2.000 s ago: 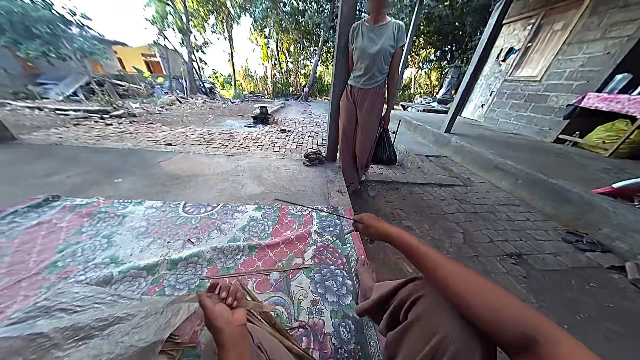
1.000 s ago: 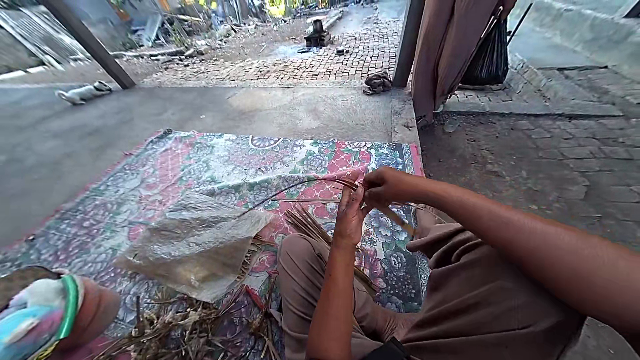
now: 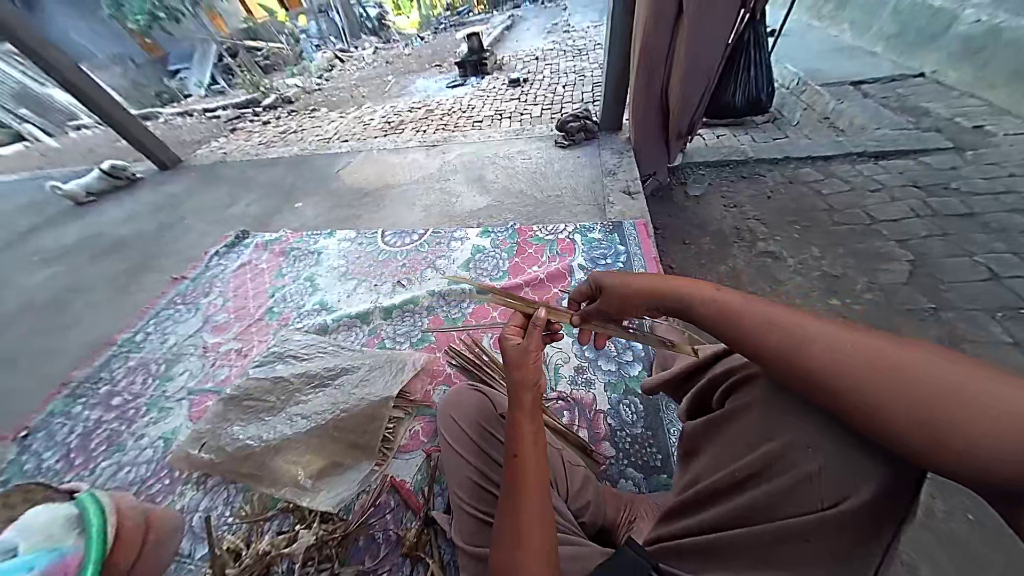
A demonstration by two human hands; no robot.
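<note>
My left hand (image 3: 528, 340) pinches a dry, flat leaf strip (image 3: 632, 333) between thumb and fingers, above the floral mat. Close by on its right, my right hand (image 3: 596, 308) holds the same strip, which slants from upper left down to the right. A thin dark stick (image 3: 464, 328) reaches left from the fingers of my left hand; which fingers hold it cannot be told. Below the hands, a bundle of dry strips (image 3: 480, 364) lies on the mat, partly hidden by my left forearm and leg. A translucent plastic sheet (image 3: 296, 416) lies left of it.
The floral mat (image 3: 336, 264) spreads over a concrete floor. Dry plant scraps (image 3: 296, 540) and a red-handled tool (image 3: 406, 496) lie near my leg. A person (image 3: 664, 72) stands by a post, beside a black plastic bag (image 3: 742, 84). A small white dog (image 3: 96, 182) lies at the left.
The broad leaf strip now shows between both hands, which were apart two seconds ago and close together one second ago. The view has tilted down and shifted.
</note>
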